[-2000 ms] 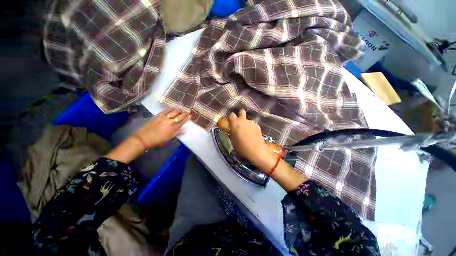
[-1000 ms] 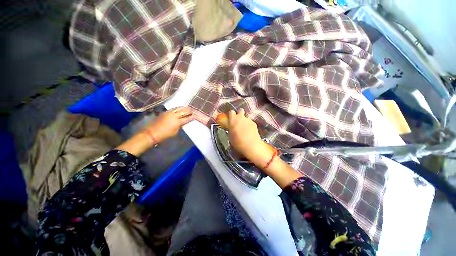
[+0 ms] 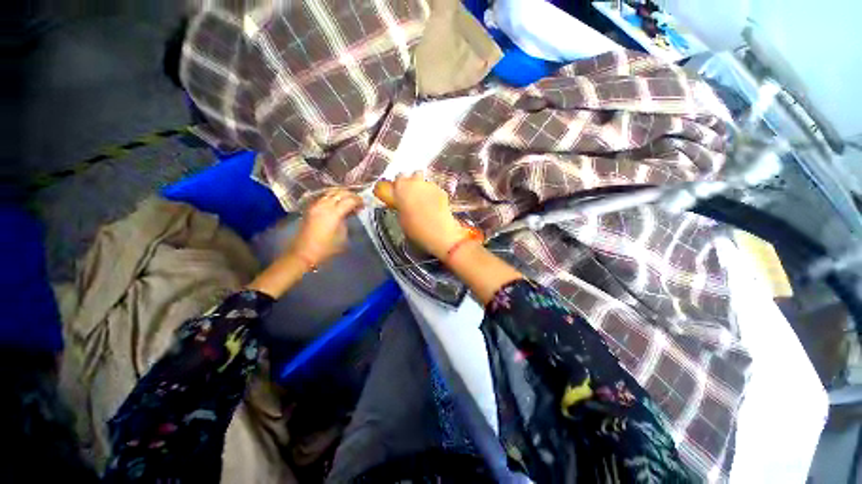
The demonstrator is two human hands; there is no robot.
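A brown plaid garment [image 3: 652, 284] lies bunched across the white-covered table [image 3: 780, 406]. My right hand [image 3: 425, 216] is closed around the orange-brown handle of the steam iron [image 3: 430, 277]. The iron lies at the table's near left edge, beside the garment's edge, its metal plate partly hidden by my hand. My left hand [image 3: 326, 225] is at the table's left corner, just left of the iron, with its fingertips at the cloth edge. Whether the fingers pinch the cloth is unclear.
A plaid heap [image 3: 317, 76] stands beyond my left hand, with tan cloth [image 3: 454, 47] beside it. Blue bins [image 3: 227, 194] and brown cloth [image 3: 142, 274] are below left. The blurred hose [image 3: 605, 203] runs right from the iron. A tan piece [image 3: 764, 265] lies at the right.
The view has shifted, so the garment and heap appear further right and lower. The iron and my right hand have moved towards the table's left corner, closer to my left hand. The hose has swung upward.
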